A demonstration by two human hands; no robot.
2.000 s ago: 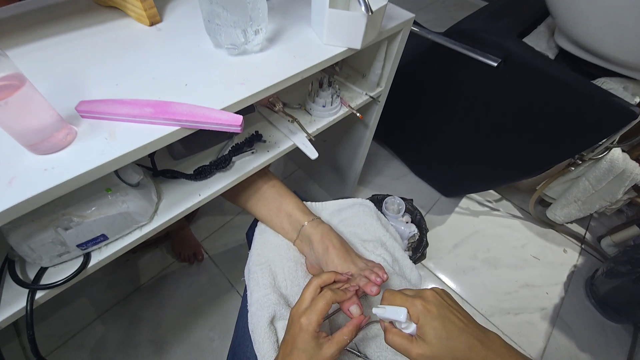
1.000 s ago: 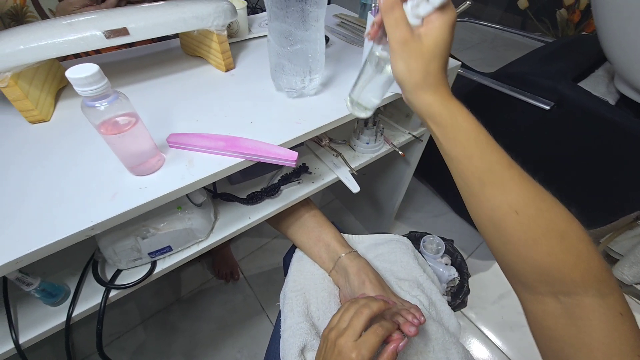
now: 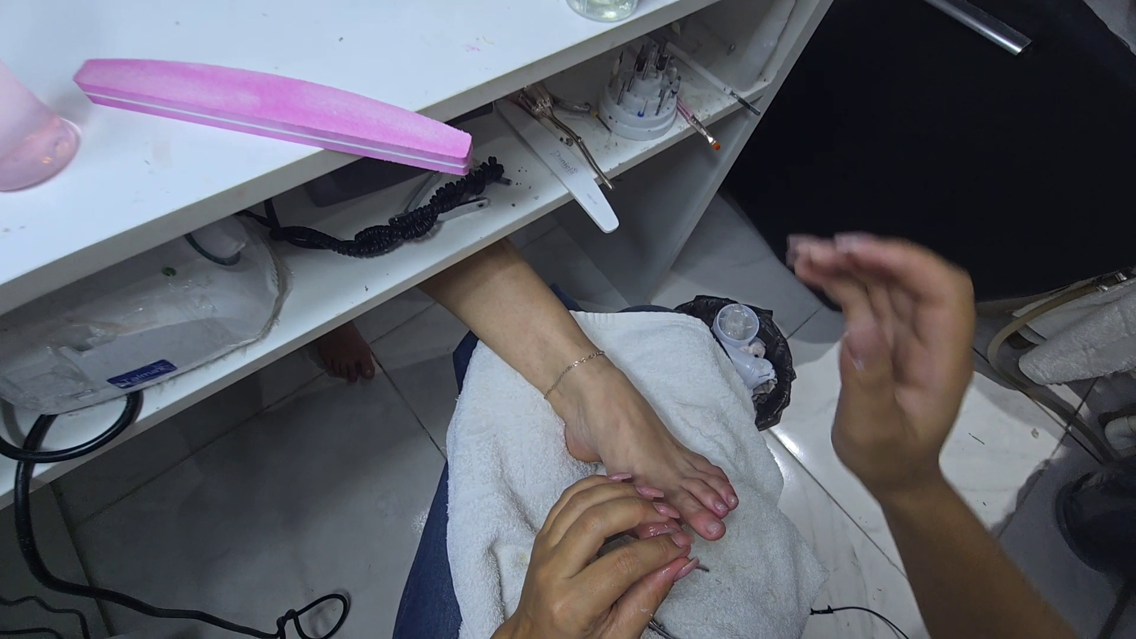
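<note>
A person's bare foot [image 3: 639, 435] with a thin chain anklet [image 3: 575, 373] rests on a white towel [image 3: 506, 479] over a lap in jeans. My left hand [image 3: 603, 559] is at the big-toe side of that foot, its fingers curled over the toe area. A bit of thin metal shows under this hand; whether the hand grips it or the toe cannot be made out. My right hand [image 3: 905, 355] is raised to the right of the towel, slightly blurred, fingers apart from the thumb and nothing in them.
A pink nail file [image 3: 275, 111] and a bottle of pink liquid [image 3: 34, 133] are on the white table. The shelf below holds a white nail file [image 3: 568, 173], a bit holder [image 3: 641, 98], brushes and a black coiled cord [image 3: 382, 235]. A black-bagged bin [image 3: 777, 355] stands behind the towel.
A second ago my right hand held a clear bottle up over the table; now it is lower and empty. The view has tilted down. My left hand has stayed at the foot.
</note>
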